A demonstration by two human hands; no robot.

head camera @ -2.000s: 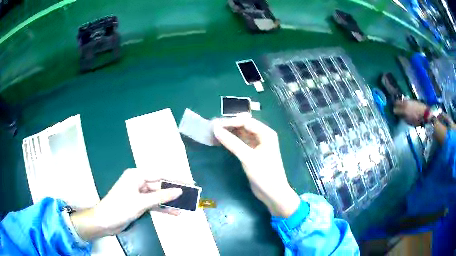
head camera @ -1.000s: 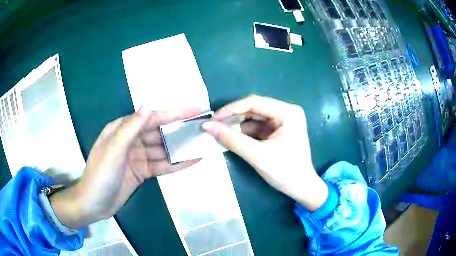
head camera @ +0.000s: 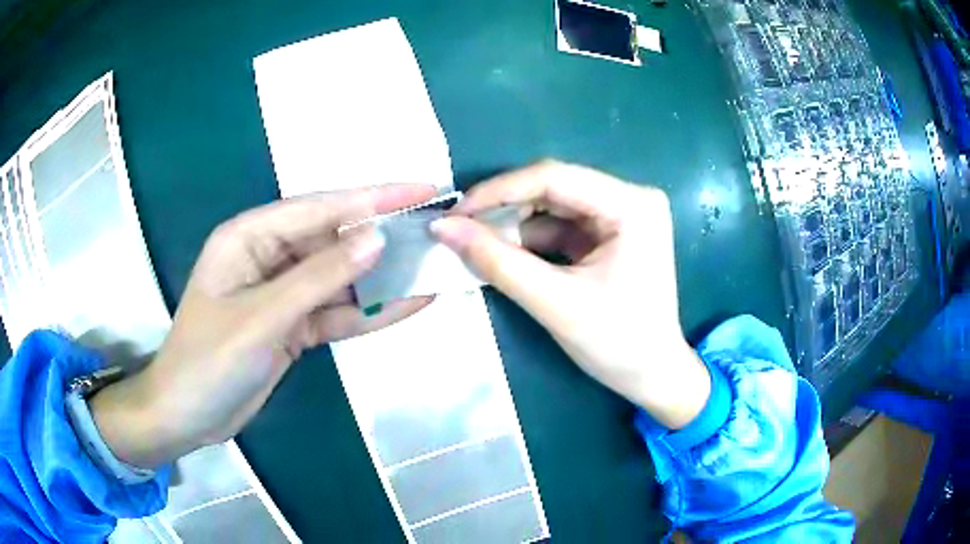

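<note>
An LCD module (head camera: 454,202) is held between my two hands, mostly hidden under a pale grey film piece (head camera: 410,258) that lies over it. My left hand (head camera: 271,282) grips its left end, with the thumb on top of the film and fingers above and beneath. A small green tab shows at the lower left edge. My right hand (head camera: 590,276) pinches the right end of the film between thumb and index finger. Below the hands lies a long white adhesive sheet (head camera: 367,112) with grey rectangles near its lower end.
A stack of adhesive sheets (head camera: 80,213) lies at left. A loose LCD module (head camera: 598,30) lies at the top, its pale tail pointing right. A clear blister tray (head camera: 840,202) with screens stands at right, and a cardboard box (head camera: 885,473) at lower right.
Since the earliest frame, the right hand has brought the film onto the screen. Since one second ago, my left thumb has moved onto the film and the view has shifted slightly.
</note>
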